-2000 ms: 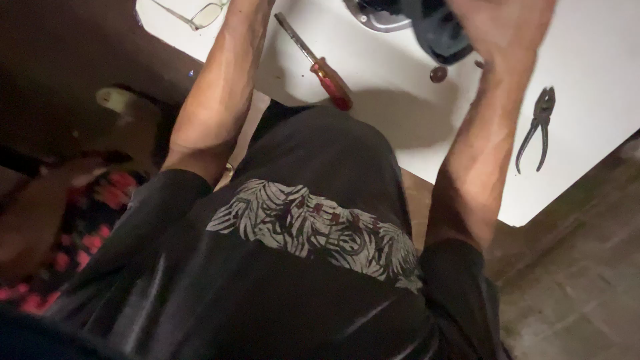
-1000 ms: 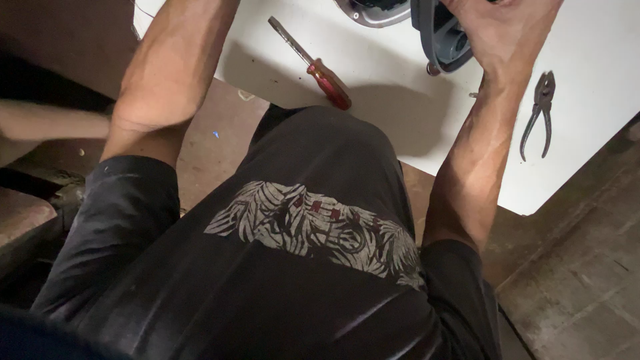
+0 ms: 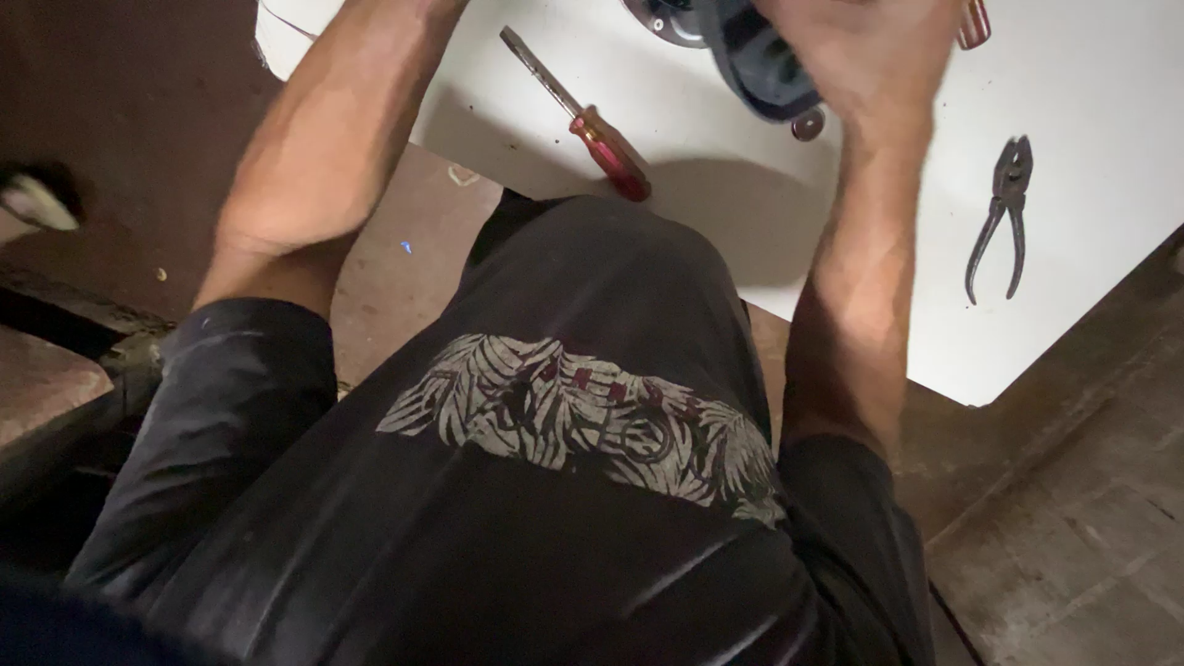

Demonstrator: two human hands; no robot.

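Observation:
At the top edge, my right hand (image 3: 869, 55) is on a dark plastic housing part (image 3: 754, 69); its fingers are mostly cut off by the frame. A round metal-rimmed piece (image 3: 671, 20) lies just left of that part. My left hand is beyond the top edge, with only the forearm showing. A flat-blade screwdriver with a red handle (image 3: 610, 153) lies on the white table (image 3: 1064, 83) between my forearms. Under the housing part sits a small dark round piece (image 3: 807, 124). A red striped handle (image 3: 973, 26) shows beside my right hand.
Slip-joint pliers (image 3: 1015, 199) lie on the table to the right of my right forearm, handles toward me. A thin wire (image 3: 287, 20) is at the table's left corner. Below the table are a tiled floor (image 3: 1064, 518) and, at the far left, part of a foot or shoe (image 3: 37, 202).
Another person's arm seen at the left one second ago is out of view. The dark housing part in my right hand has tilted. The red striped handle by that hand now shows.

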